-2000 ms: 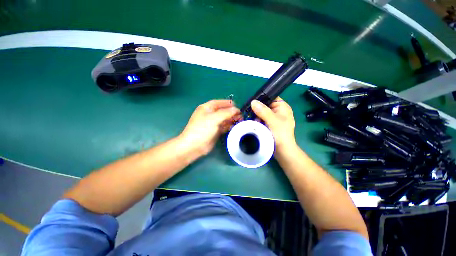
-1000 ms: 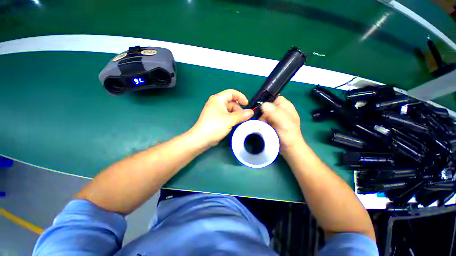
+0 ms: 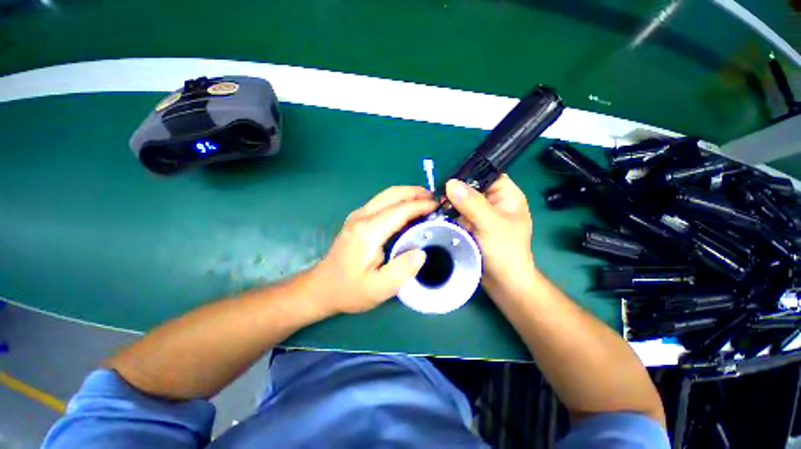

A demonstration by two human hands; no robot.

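A round body with a silver ring face (image 3: pixel 457 294) and dark central hole stands ring up above the green mat. My left hand (image 3: pixel 373 250) grips its left side, with the thumb over the ring at the hole. A black handle tube (image 3: pixel 514 131) runs up and right from the body. My right hand (image 3: pixel 499 224) holds the tube's lower end, thumb on top. A small pale connector (image 3: pixel 429 165) on a thin lead sticks up beyond my left fingers. The join between tube and body is partly hidden by my fingers.
A grey display unit (image 3: pixel 211 123) with blue lit digits stands at the left. A pile of black handles (image 3: pixel 694 237) lies at the right, partly on a white sheet. A black bin (image 3: pixel 746 408) is below the bench edge at lower right. A white strip (image 3: pixel 369 95) crosses the bench.
My left hand has moved from the wires at the join down onto the silver-ringed body. The pale connector now shows upright beyond the hand. The right hand still holds the tube.
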